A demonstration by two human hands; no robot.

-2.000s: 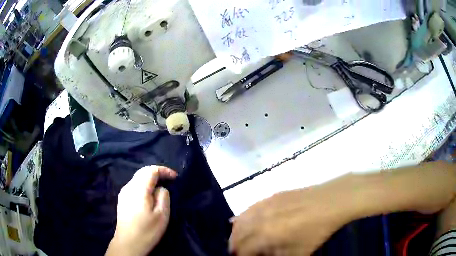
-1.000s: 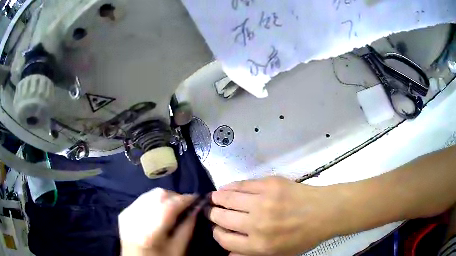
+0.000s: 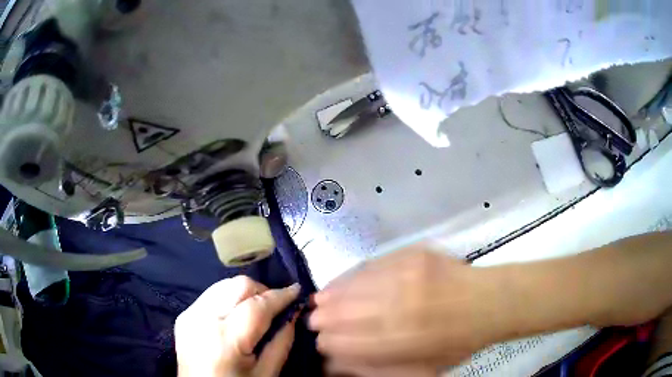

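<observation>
A dark navy garment [image 3: 133, 272] lies left of and below the cream tension knob [image 3: 243, 241] of the sewing machine. Its narrow folded edge [image 3: 286, 247] runs up beside the round metal plate [image 3: 293, 200]. My left hand [image 3: 234, 324] pinches the folded edge between thumb and fingers, below the knob. My right hand [image 3: 394, 313], somewhat blurred, is at the same edge, its fingertips close to my left fingertips and closed on the cloth. The needle and presser foot are hidden behind the machine head [image 3: 243, 66].
White paper with handwriting [image 3: 508, 51] hangs over the machine bed [image 3: 442, 162]. Black-handled shears [image 3: 600, 140] and a white block [image 3: 558, 163] lie at the right. Thread snips [image 3: 361, 108] are partly under the paper. A green and white spool [image 3: 46, 254] stands at far left.
The view has moved closer to the machine head. My hands have come together on the garment's edge, which now shows as a narrow fold running up to the plate. The snips show more than a second ago.
</observation>
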